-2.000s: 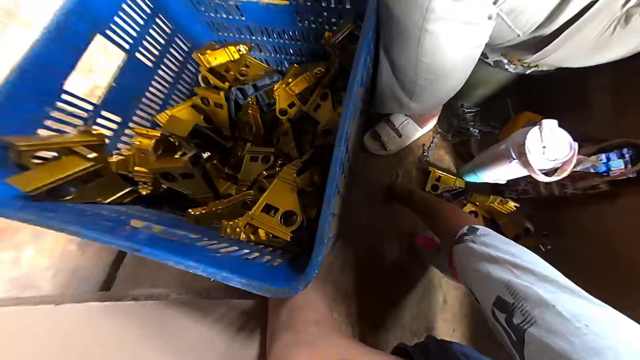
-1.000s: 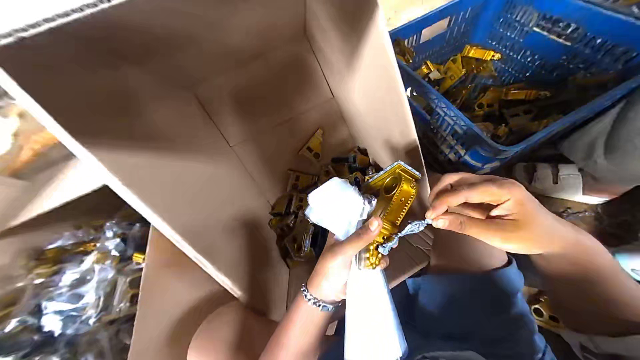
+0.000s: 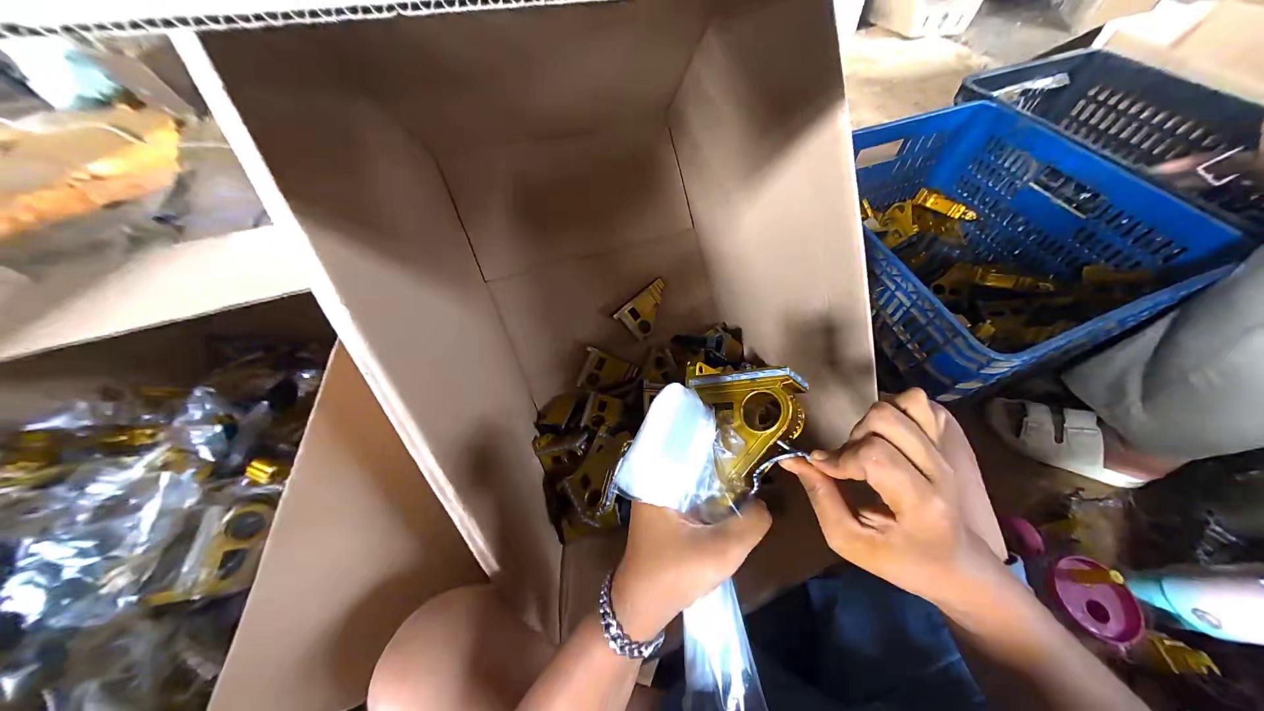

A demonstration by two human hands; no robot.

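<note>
My left hand [image 3: 686, 553], with a chain bracelet at its wrist, grips a gold metal bracket [image 3: 755, 410] together with a bundle of clear plastic bags [image 3: 676, 449], whose long end hangs below the fist. The bracket has a round hole and a toothed edge. Just to its right, my right hand [image 3: 894, 484] pinches the end of a thin silvery chain or twisted strand [image 3: 780, 459] between thumb and forefinger; the strand runs to the bracket's lower part. Beneath both hands, several gold brackets [image 3: 602, 464] lie in the bottom of a deep cardboard box [image 3: 583, 188].
At the right stands a blue plastic crate [image 3: 1076, 148] with gold brackets, a dark crate [image 3: 1155, 99] behind it. Another cardboard box at lower left holds plastic-bagged parts [image 3: 197, 533]. A person's sandalled foot [image 3: 1066, 439], a pink ring-shaped object [image 3: 1096, 602] and a pale bottle [image 3: 1205, 602] are at lower right.
The view swung from the blue crate to the cardboard box. Since one second ago, my right hand has drawn the strand's end lower beside the bracket, which my left hand still holds.
</note>
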